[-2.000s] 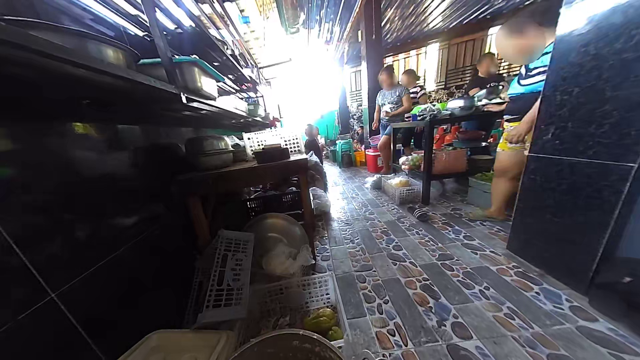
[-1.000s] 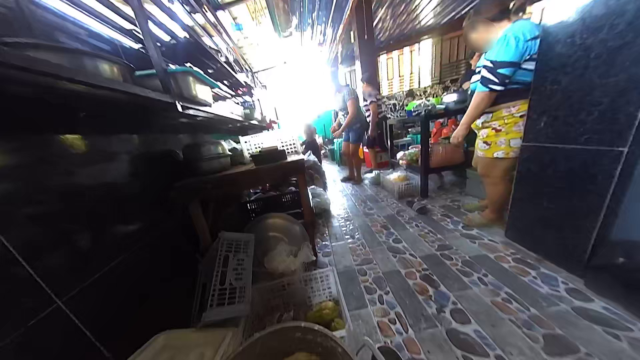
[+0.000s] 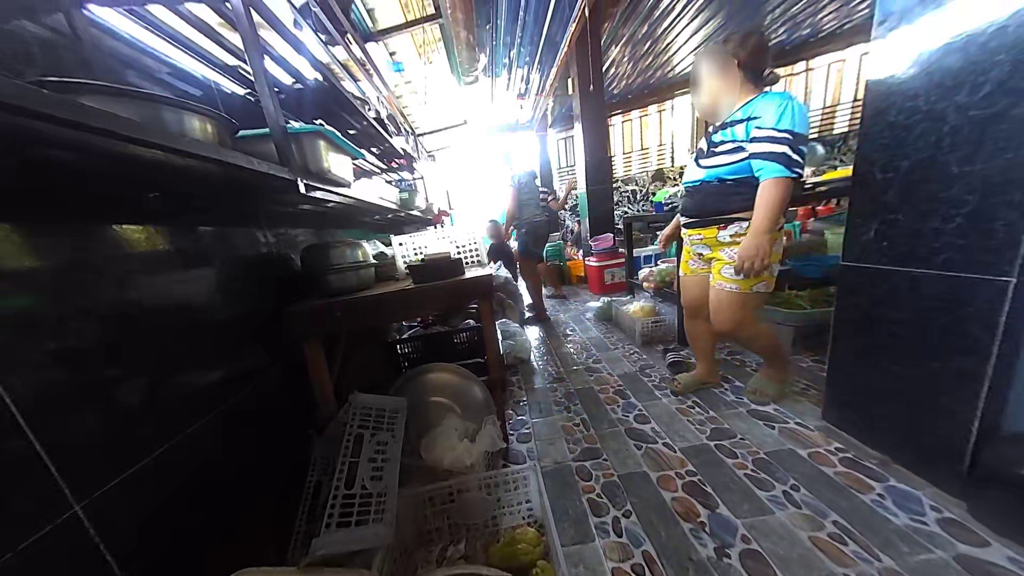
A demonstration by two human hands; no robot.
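Observation:
Neither my left hand nor my right hand shows in the head view. Low in front of me is a white plastic crate (image 3: 544, 504) with green vegetables (image 3: 516, 549) in its near right part. Left of it a second white crate (image 3: 364, 464) stands tilted on its side. Behind them a large round metal basin (image 3: 444, 392) leans under a wooden table, with a crumpled clear plastic bag (image 3: 456, 442) against it. Rims of containers are cut off by the bottom edge.
A wooden table (image 3: 388, 294) bears metal pots (image 3: 338, 268). Shelves on the left hold a lidded metal container (image 3: 308, 154). A person in yellow shorts (image 3: 732, 256) stands at the right, near a black tiled pillar (image 3: 920, 280). Further people, a red cooler (image 3: 606, 272) and a white crate (image 3: 644, 322) are farther back.
The person in yellow shorts has come out from behind the pillar and now stands farther along the tiled floor. The people at the back have moved left from the worktable.

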